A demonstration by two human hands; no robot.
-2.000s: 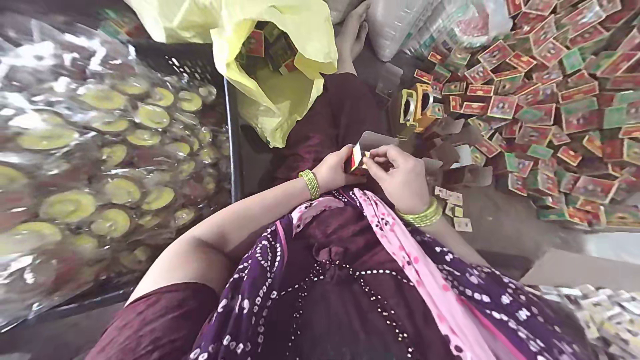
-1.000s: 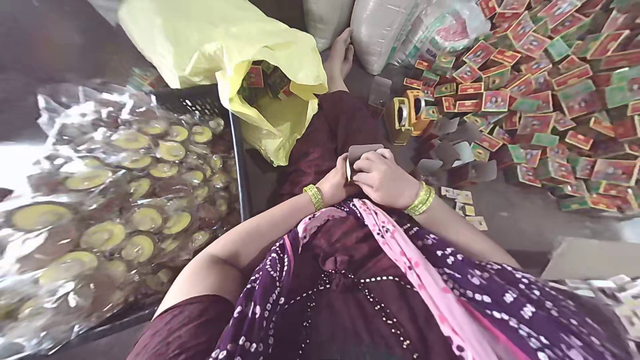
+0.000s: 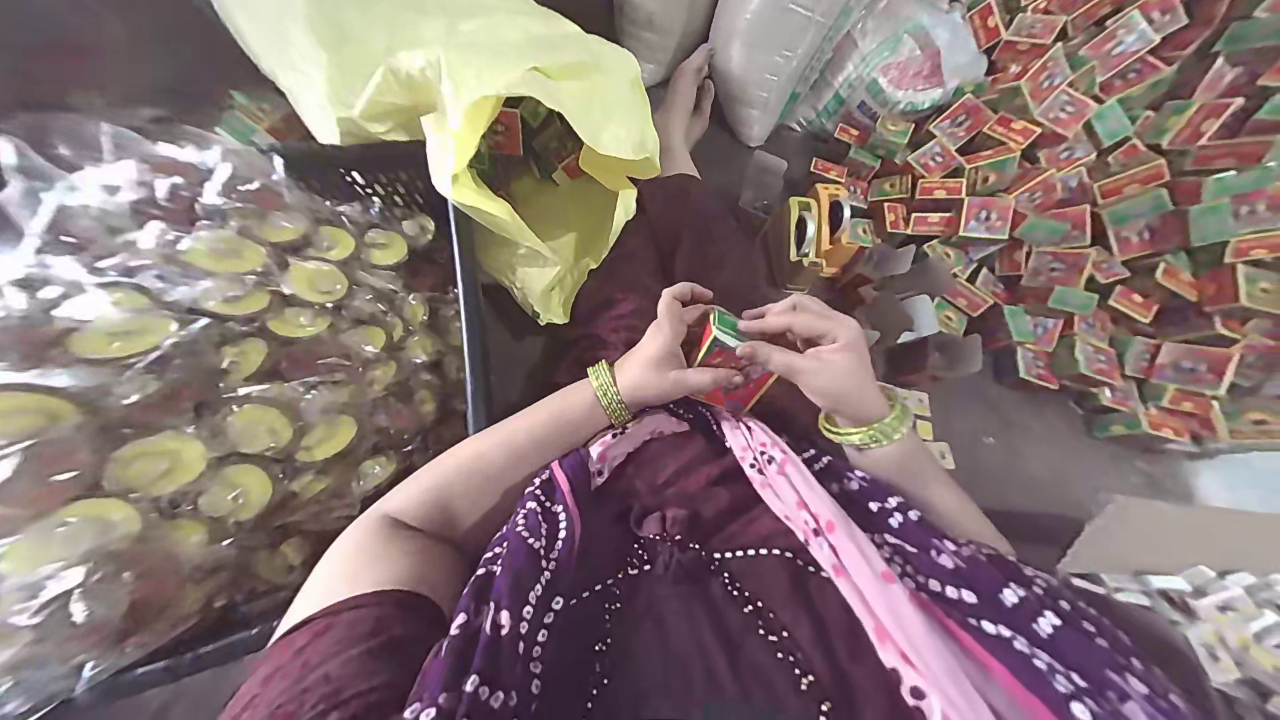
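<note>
A small red and green cardboard box [image 3: 722, 345] is between my hands above my lap. My left hand [image 3: 672, 350] grips it from the left, thumb along its lower side. My right hand [image 3: 812, 350] pinches the box's upper right end with thumb and fingers. Whether that end is closed is hidden by the fingers. To the right on the floor lie a roll of yellow tape or similar yellow item [image 3: 832, 230] and a large heap of red and green small boxes [image 3: 1060, 215].
A yellow plastic bag [image 3: 560, 240] holding similar boxes opens toward my legs. Left of me, a black plastic crate [image 3: 470, 330] holds clear-wrapped items with yellow round parts [image 3: 258, 428]. Filled sacks [image 3: 765, 70] stand ahead. A cardboard box [image 3: 1170, 535] with small pale pieces is at lower right.
The box between my hands now shows its red and green faces; one second ago a plain grey-brown side or flap faced up. My fingers have shifted on it.
</note>
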